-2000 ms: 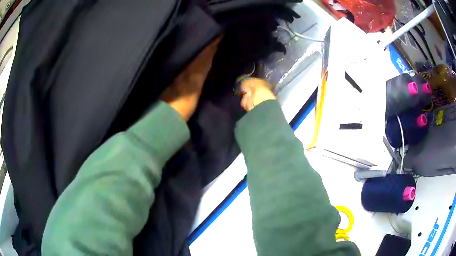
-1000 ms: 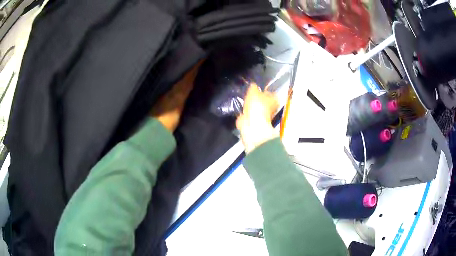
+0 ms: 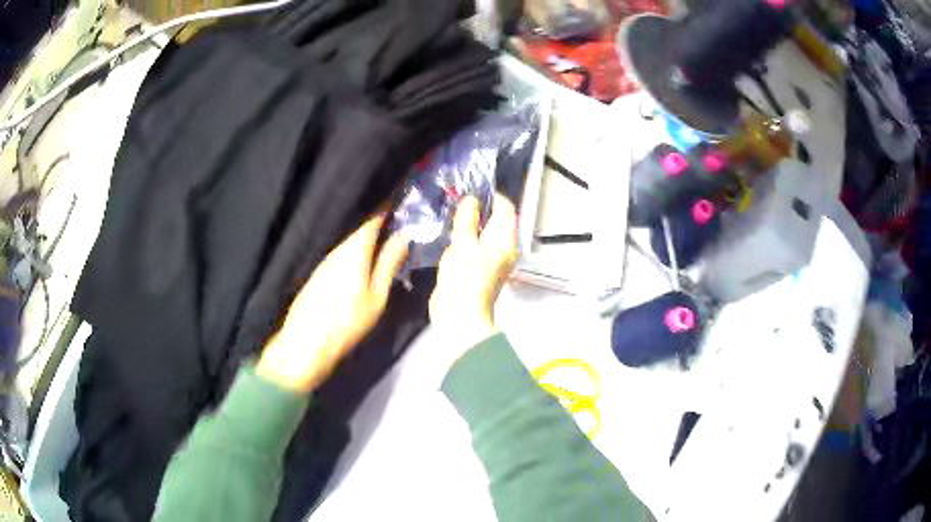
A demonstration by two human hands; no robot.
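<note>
Black garment pieces (image 3: 219,173) lie heaped over the left and middle of the white table. A crinkled, glossy clear plastic bag (image 3: 449,175) lies against the cloth's right side. My right hand (image 3: 475,260) is on the near side of the bag, its fingertips at the plastic. My left hand (image 3: 342,296) lies at the cloth's edge, its fingertips near the bag's left side, thumb apart from the fingers. The picture is blurred, and whether either hand grips the bag cannot be told.
A white tray (image 3: 608,209) with small dark strips stands right of the bag. Dark thread cones (image 3: 653,329) with pink ends stand beyond it. Yellow-handled snips (image 3: 568,387) lie beside my right sleeve. A red packet (image 3: 587,63) lies at the back.
My left hand has come out from under the black cloth and now shows whole near the bag. More of the bag shows. The view has shifted, and the tray and cones appear further left.
</note>
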